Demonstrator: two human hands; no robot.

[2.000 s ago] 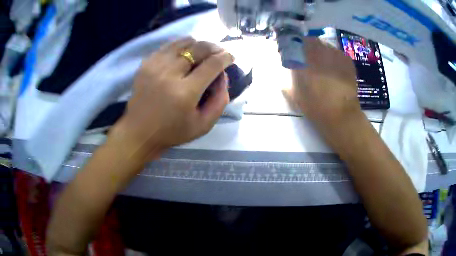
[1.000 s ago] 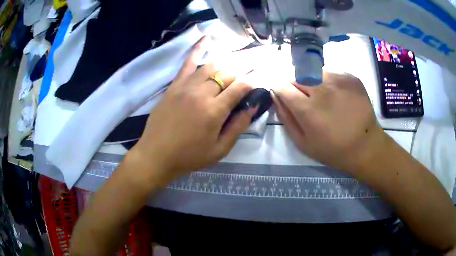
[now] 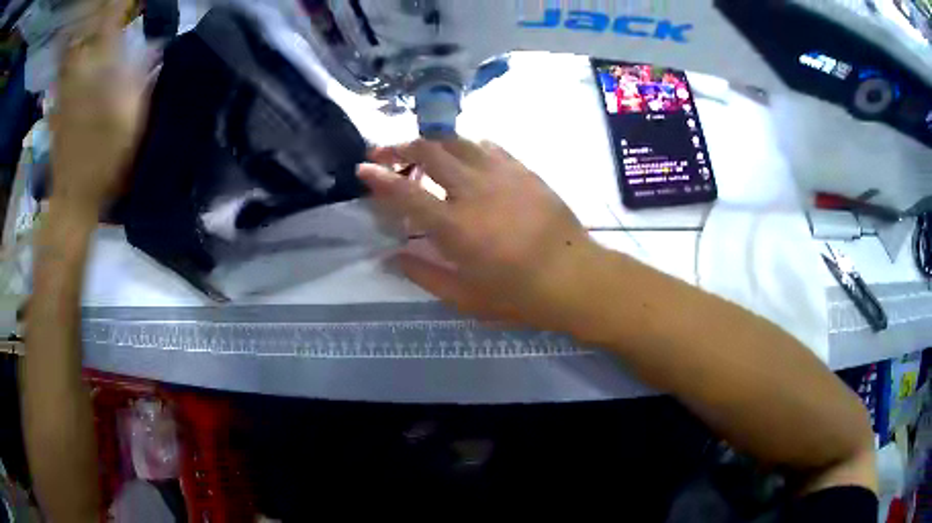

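Observation:
A black fabric panel (image 3: 271,112), bunched and blurred, lies left of the needle area, with grey-white cloth (image 3: 307,240) along its lower edge. My left hand (image 3: 97,117) is blurred at the upper left, beside the panel's left side; its fingers and any hold on cloth cannot be made out. My right hand (image 3: 491,220) is below the blue-grey cylinder attachment (image 3: 437,107), palm down, fingers pointing left. Its fingertips are at the black panel's right edge; whether they pinch it is unclear. The sewing machine's white head (image 3: 613,26) hides the needle.
A lit smartphone (image 3: 659,133) lies right of the cylinder. White cloth (image 3: 761,245) is right of it. Thread snips (image 3: 856,288) and a red-handled tool (image 3: 853,204) lie far right. The grey ruler (image 3: 337,337) runs along the table front. A red basket (image 3: 204,449) is below left.
My left hand has moved from near the needle to the far upper left. The black panel now lies bunched over the long white piece's former place. The view has shifted right.

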